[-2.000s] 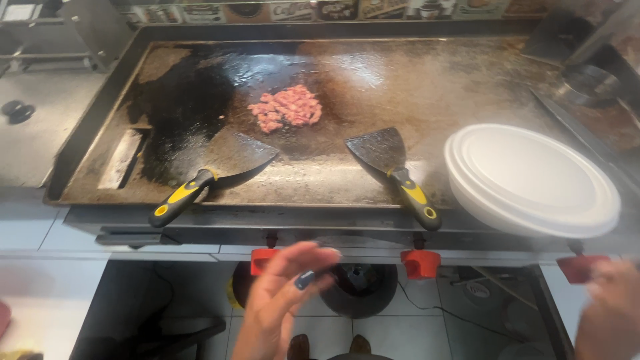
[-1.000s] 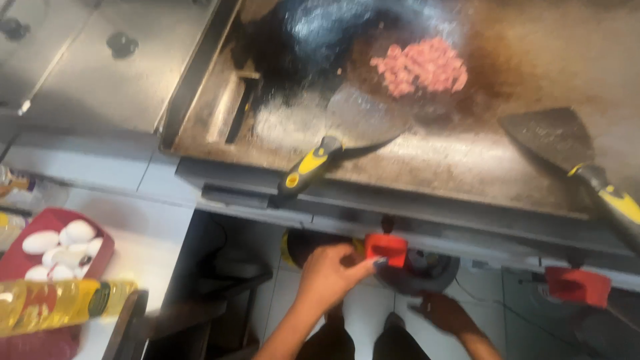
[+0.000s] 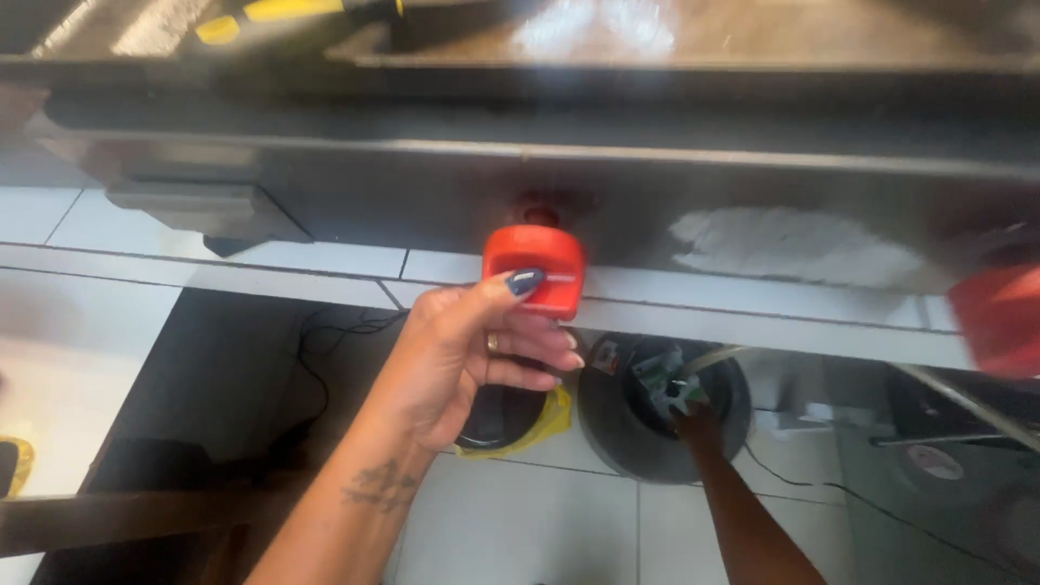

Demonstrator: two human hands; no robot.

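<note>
My left hand [image 3: 479, 341] grips a red control knob [image 3: 536, 260] on the front of the griddle [image 3: 390, 195], its thumb on the knob's face and its fingers behind and below. Lower and to the right, my right hand [image 3: 692, 414] reaches down to the top of a dark gas cylinder [image 3: 601, 414], at the valve inside its collar. Its fingers are small and dark in the view, so their grip cannot be made out. A second red knob [image 3: 999, 317] is at the right edge, blurred.
A hose [image 3: 967, 402] runs beneath the griddle. Beside the cylinder stands a dark container with a yellow bag [image 3: 552, 422] around its rim. Thin cables lie on the left and right. Part of a yellow and black handle [image 3: 292, 10] shows on the griddle at the top.
My left hand has closed on the red knob, and my right hand has gone down to the gas cylinder. The view has moved closer to the griddle's front; the meat is out of sight.
</note>
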